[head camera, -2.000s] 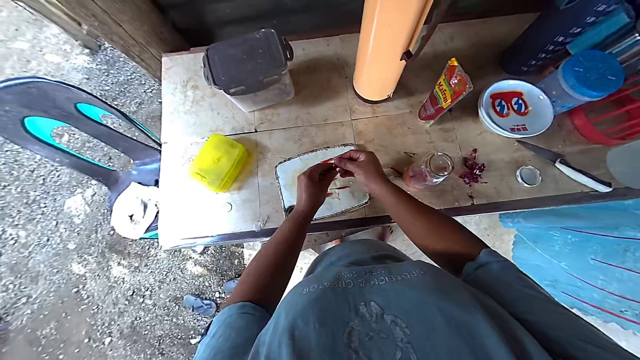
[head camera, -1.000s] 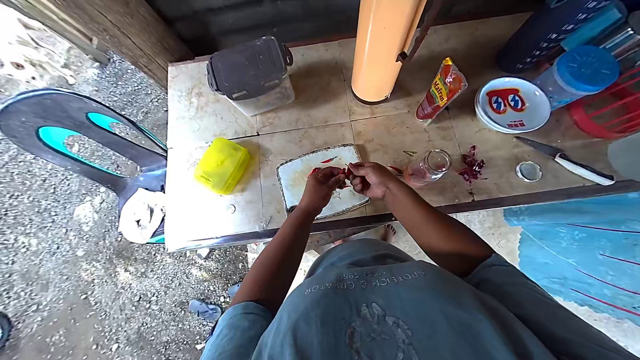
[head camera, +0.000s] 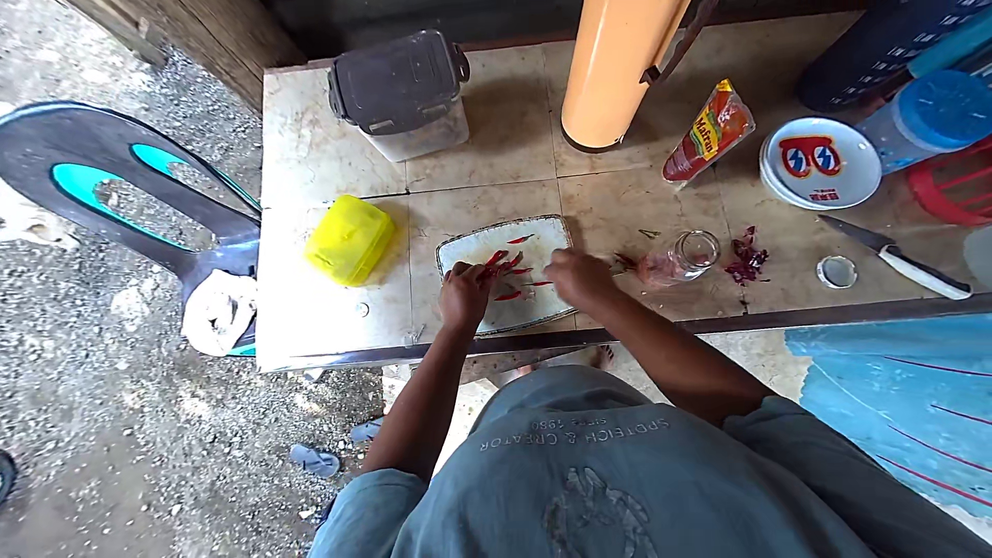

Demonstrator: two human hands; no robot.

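Several red chili peppers (head camera: pixel 508 295) lie scattered over a white cutting board (head camera: pixel 496 314) with a dark rim. At the board's left part my left hand (head camera: pixel 463 294) has its fingertips on a cluster of the peppers; whether it grips one is hard to see. My right hand (head camera: pixel 577 277) is curled over the board's right edge, slightly blurred, and its fingertips are hidden. Right of it lies a glass jar (head camera: pixel 695 252) with reddish contents. Dark red skins or peelings (head camera: pixel 747 257) sit beyond the jar, then a round lid (head camera: pixel 837 272) and a knife with a white and black handle (head camera: pixel 922 271).
A yellow plastic box (head camera: pixel 350 240) stands left of the board, with a dark-lidded container (head camera: pixel 399 85) behind. An orange cylinder (head camera: pixel 612 77), a sauce pouch (head camera: pixel 707 133), stacked white lids or dishes (head camera: pixel 823 164) and a blue-lidded container (head camera: pixel 942 112) stand at the back and right.
My hands, close together over the board before, are now apart: the right one at the board's right edge, the left one further left. More red peppers show on the board.
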